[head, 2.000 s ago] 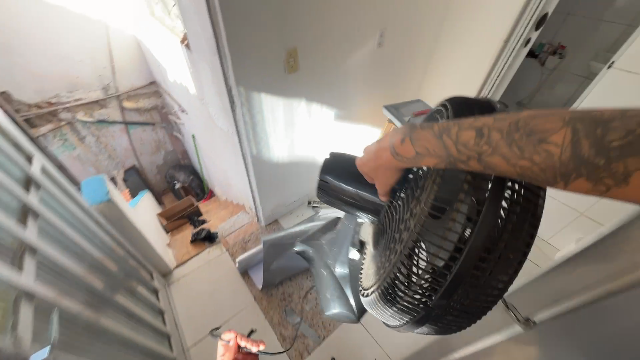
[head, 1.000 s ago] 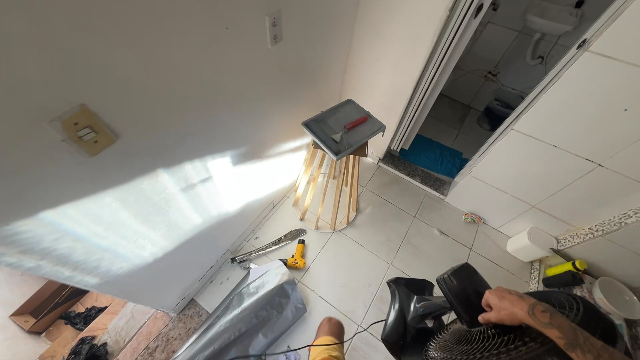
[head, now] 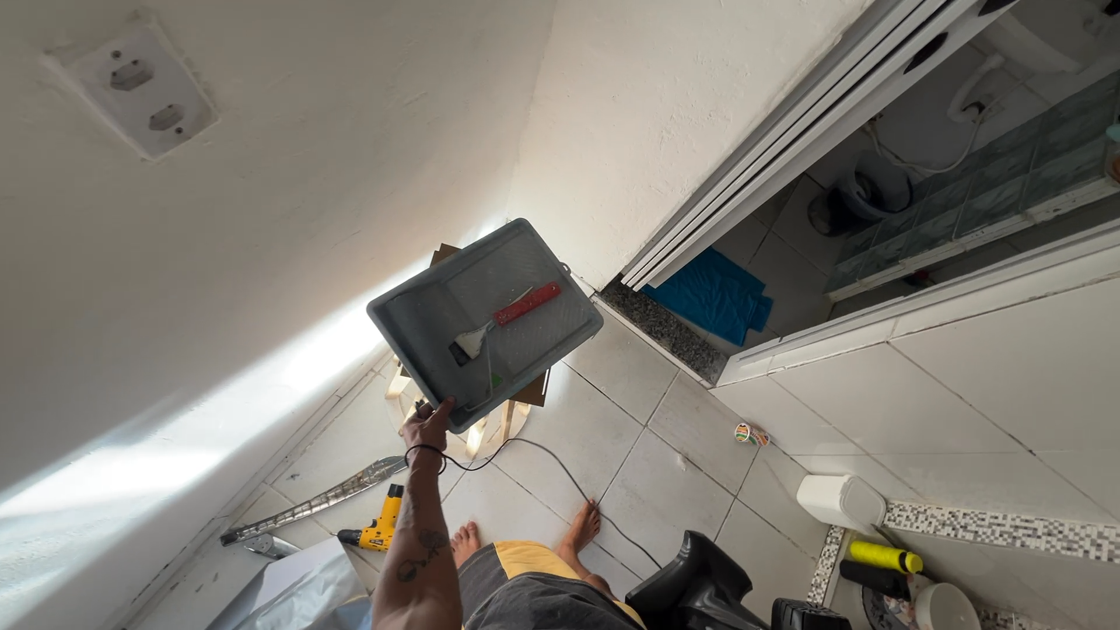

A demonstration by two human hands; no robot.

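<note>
My left hand (head: pixel 427 426) grips the lower corner of a grey plastic paint tray (head: pixel 416 328), thumb over the rim, with a black cord (head: pixel 560 468) looped round the wrist. The tray lies over the top of a wooden slatted stool (head: pixel 477 435); whether it rests on it I cannot tell. In the tray lies a red-handled paint tool (head: pixel 526 304) with a pale brush head. The cord runs to the black plastic fan base (head: pixel 696 582) at the bottom right. My right hand is out of view.
A yellow drill (head: pixel 382 523), a long metal strip (head: pixel 319 500) and silver sheeting (head: pixel 311 591) lie on the floor at lower left. A blue cloth or plastic sheet (head: pixel 717 293) lies inside the doorway. A roll of tape (head: pixel 751 434), a white container (head: pixel 840 501) and a yellow bottle (head: pixel 884 556) are at right.
My left hand has come onto the paint tray, which it did not touch a second ago. The right hand, earlier on the black fan, has left the view. The view has swung right, toward the doorway.
</note>
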